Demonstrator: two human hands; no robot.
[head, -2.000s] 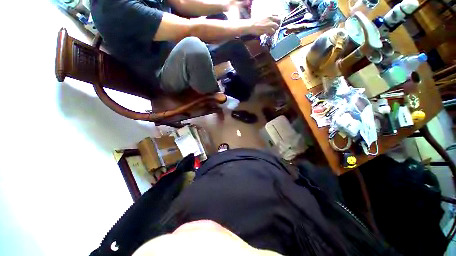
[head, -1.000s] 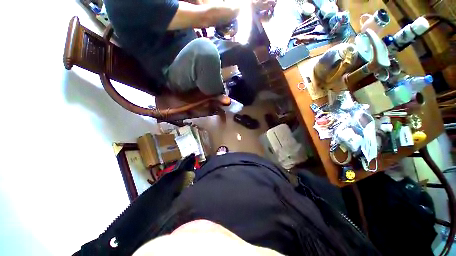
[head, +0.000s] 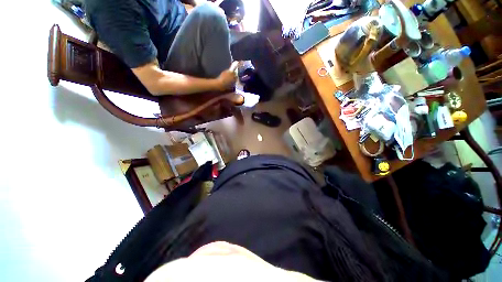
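Observation:
Neither of my hands is in view. Nearest in front of me, on the brown table point(head: 352, 157), is a crumpled heap of clear plastic bags point(head: 380, 118) with a white face mask point(head: 403, 131) at its side. A tan tape roll point(head: 372, 145) lies by the near edge. A small yellow and black tape measure point(head: 381, 166) sits at the corner. A pale, blurred skin-coloured shape point(head: 220, 267) fills the bottom middle, below my dark clothing.
A seated person point(head: 165, 38) in a carved wooden chair point(head: 77, 60) has one hand point(head: 228, 77) low beside the knee, with something pale at the fingers. A dark pad point(head: 312, 38), brown vessel point(head: 352, 47) and bottle point(head: 457, 55) stand farther back. Cardboard boxes point(head: 170, 161) and dark footwear point(head: 265, 118) are on the floor.
The seated person's arm has moved from the lap and table area down beside the knee, and the person leans lower. The view has shifted slightly. My hands stay out of view.

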